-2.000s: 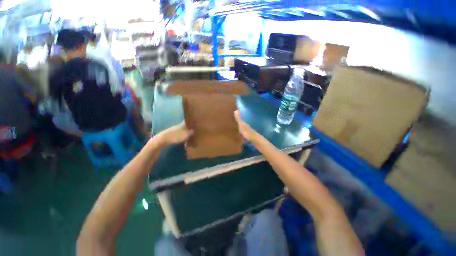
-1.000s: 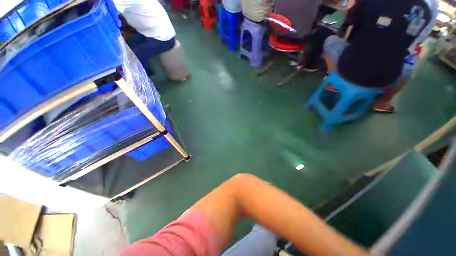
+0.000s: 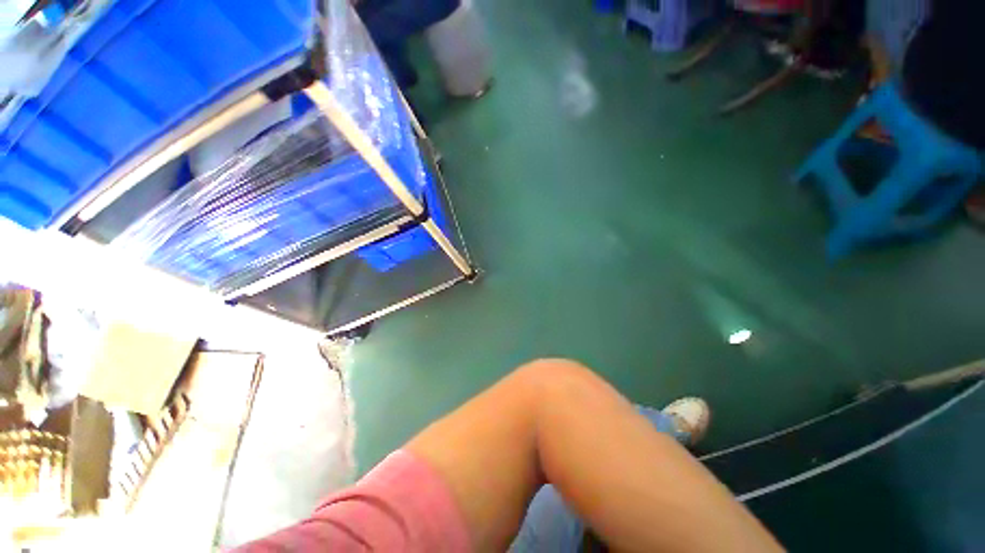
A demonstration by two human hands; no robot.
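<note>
Neither of my hands is in the picture. One bare bent arm with a pink sleeve crosses the bottom centre, and its forearm runs out at the lower right edge, so the hand is cut off. The green workbench (image 3: 907, 486) shows only as a dark corner with pale edges at the lower right. Open brown cardboard cartons (image 3: 140, 362) lie at the lower left in bright light, one with rows of small yellowish items inside. No mailer box is visible.
A pipe rack (image 3: 367, 162) with blue crates (image 3: 205, 81), partly wrapped in clear film, stands at upper left. A blue stool (image 3: 891, 173) with a partly seen seated person is at right. The green floor (image 3: 605, 248) lies between. My shoe (image 3: 687, 419) shows near the bench.
The view has swung left from the bench, where both hands held an open brown box, to the rack and floor. Since one second ago it has tilted lower, showing more of the cartons.
</note>
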